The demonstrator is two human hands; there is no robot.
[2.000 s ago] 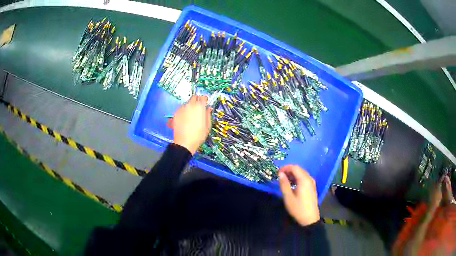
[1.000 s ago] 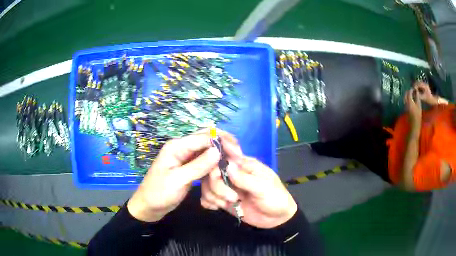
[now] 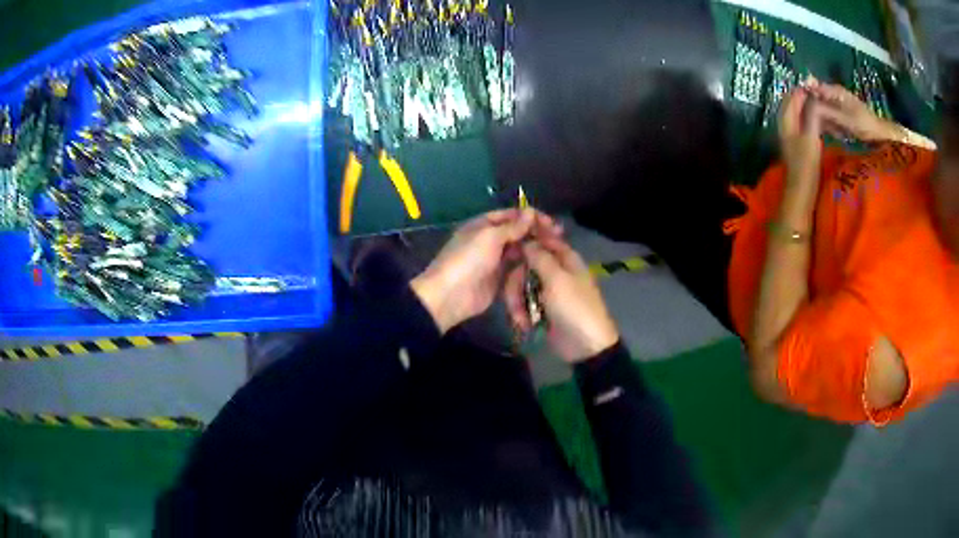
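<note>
My left hand (image 3: 470, 269) and my right hand (image 3: 569, 297) meet in front of the bench edge. Both hold one circuit board (image 3: 534, 298), upright between the fingers. Its yellow band (image 3: 524, 201) with a pale tip sticks up above the fingertips. The board's lower part shows between the hands and is blurred; the wires are mostly hidden by the fingers. The blue tray (image 3: 306, 226) at the left holds a heap of similar green boards (image 3: 137, 200). No tool can be made out in either hand.
Yellow-handled pliers (image 3: 399, 189) lie open right of the tray, below a row of boards (image 3: 429, 89). A black mat (image 3: 615, 95) lies beside them. A person in orange (image 3: 841, 263) works at the right, near more boards (image 3: 749, 74).
The view has swung right, so the tray now sits further left. My hands have moved from in front of the tray to near the pliers and mat, still holding a board.
</note>
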